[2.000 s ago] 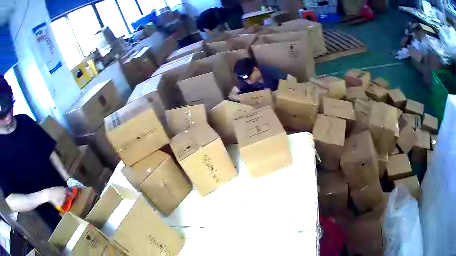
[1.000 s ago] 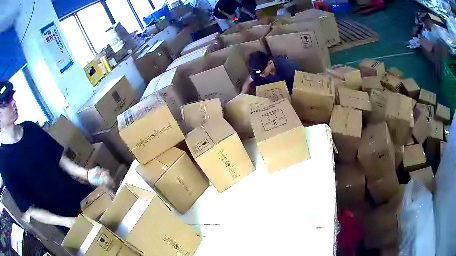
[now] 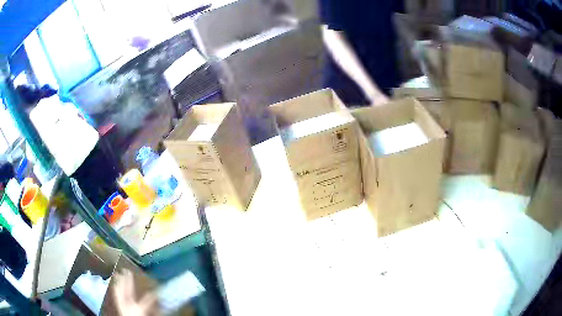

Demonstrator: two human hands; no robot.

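An open carton (image 3: 118, 261) with whitish contents stands at the lower left, partly cut off by the frame. My left hand (image 3: 134, 297) is blurred at the bottom edge, against the right side of this carton; whether it grips the carton is unclear. A flat white piece (image 3: 180, 291) shows just right of the hand; contact is unclear. My right hand is out of view. Three open cartons stand on the table: one at left (image 3: 212, 170), one in the middle (image 3: 323, 170) and one at right (image 3: 403, 179). White sheets show inside them.
The white table (image 3: 296, 259) fills the lower middle. A side bench (image 3: 175, 231) holds yellow and orange-red rolls and a clear bottle. A green post (image 3: 101, 216) slants at left. A person's arm (image 3: 354, 65) reaches behind the cartons. Closed cartons (image 3: 471, 133) stand at right.
The view has swung left and closer to the open cartons. My left hand, the lower-left carton and the side bench have come into view.
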